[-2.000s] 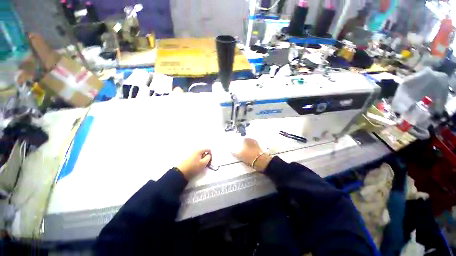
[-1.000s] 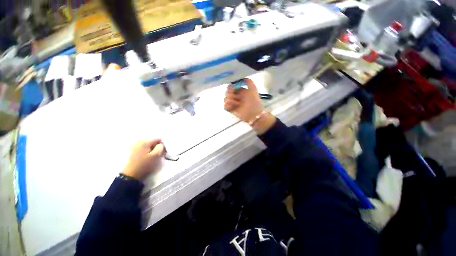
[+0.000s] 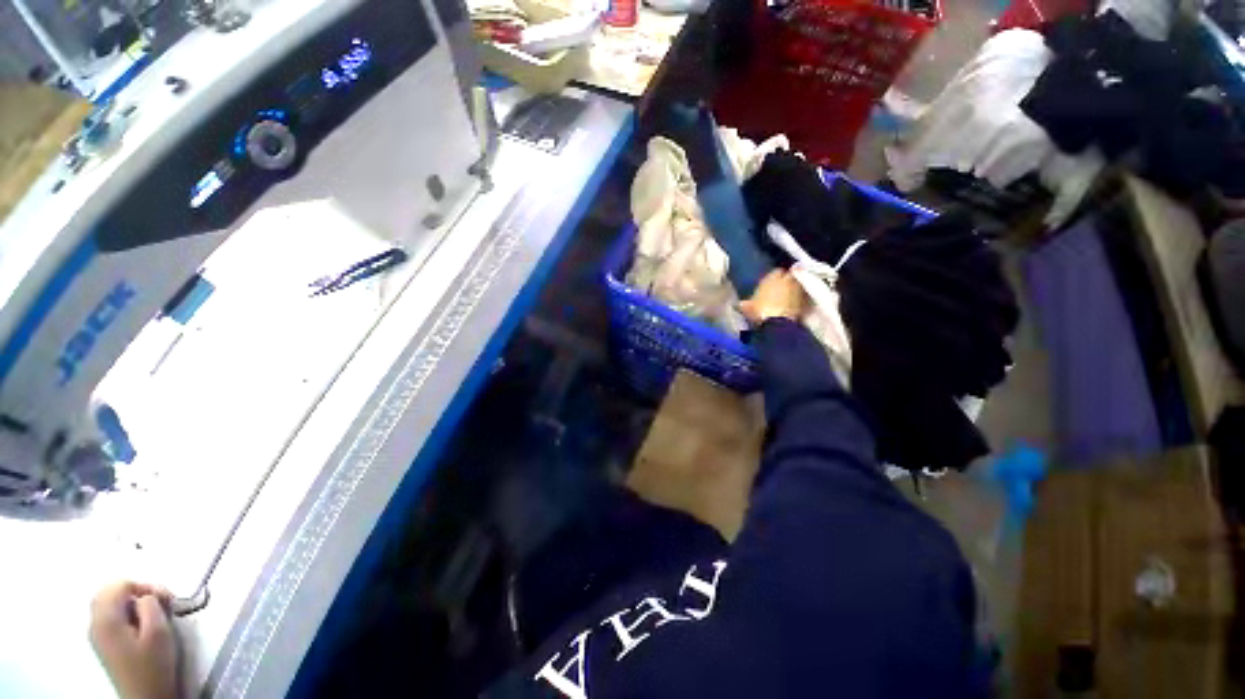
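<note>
My left hand rests at the lower left on the white machine table, its fingers closed by the hooked end of a thin dark cord or seam line that runs up along the table. Whether it pinches that end is unclear. My right hand reaches into the blue plastic basket among cream cloth and black cloth. Its fingertips are partly hidden, so its hold is unclear.
The white JACK sewing machine stands at upper left. Dark snips and a small teal-and-dark item lie on its bed. A printed ruler edges the table. A red crate is behind the basket, a cardboard box at lower right.
The view has swung right. My right hand has left the machine area, where it held a small teal item, and moved into the basket. My left hand remains by the dark line's hooked end.
</note>
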